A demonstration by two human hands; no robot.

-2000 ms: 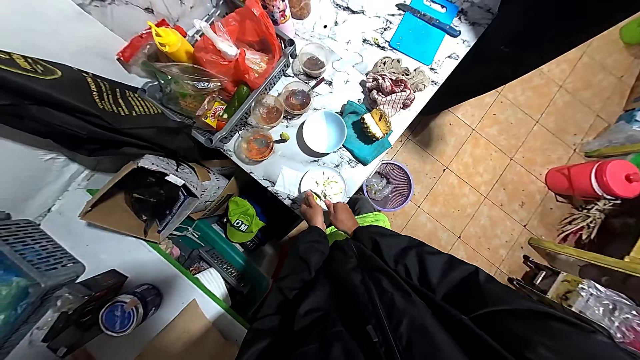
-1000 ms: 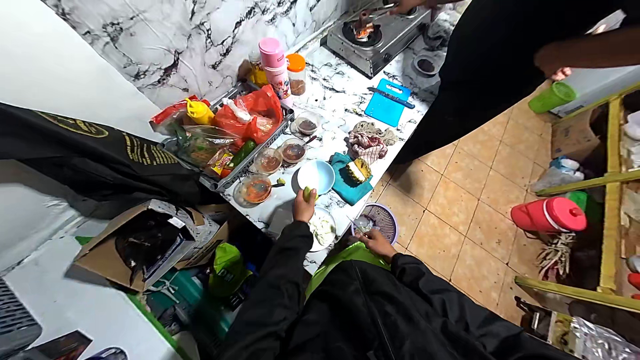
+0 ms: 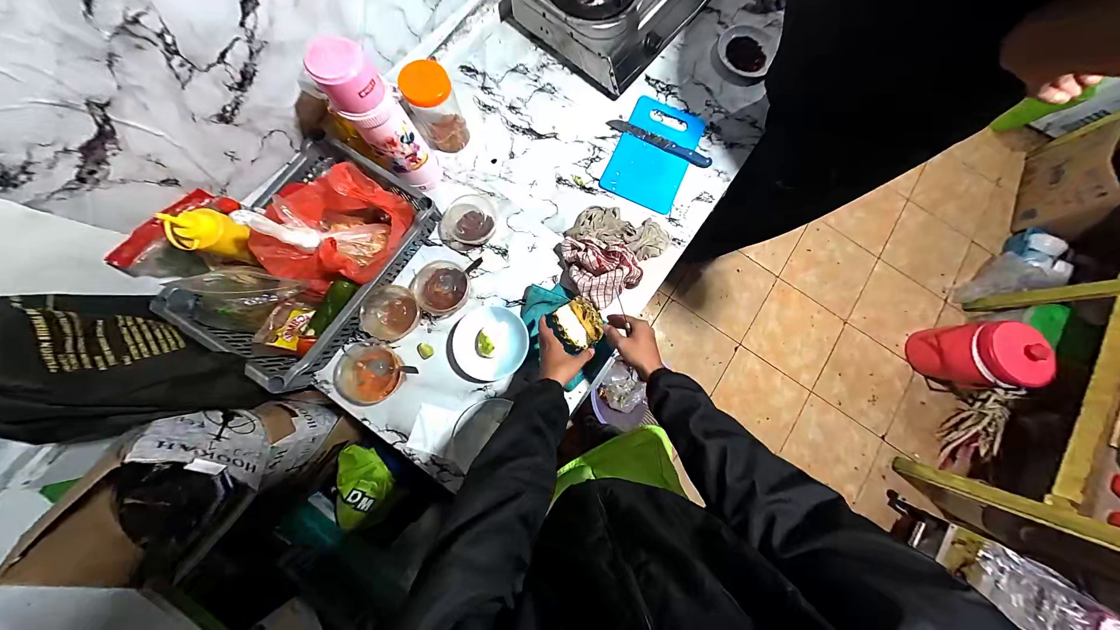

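My left hand [image 3: 564, 354] grips a yellow piece with a dark rind and a white face [image 3: 578, 324], which looks like cut pineapple, above a teal cloth [image 3: 544, 300] at the counter edge. Just right of it, my right hand [image 3: 637, 346] has curled fingers around a thin item, perhaps a knife; most of it is hidden. Left of my hands, a white bowl [image 3: 512, 357] holds a green lime-like piece [image 3: 486, 342]. A smaller green piece [image 3: 425, 350] lies on the counter. A clear plate [image 3: 477, 433] is partly covered by my left sleeve.
Several sauce cups [image 3: 369, 374] stand beside a grey crate [image 3: 302, 372] of packets. Farther back are a checked cloth [image 3: 604, 269], a knife [image 3: 658, 142] on a blue cutting board [image 3: 643, 179], and a stove [image 3: 604, 39]. A purple basket [image 3: 604, 411] sits below the edge. Another person stands at upper right.
My left hand has left the bowl, where it held a green piece, and now holds the yellow piece. My right hand has moved up from the basket to beside it. A green piece now lies in the bowl.
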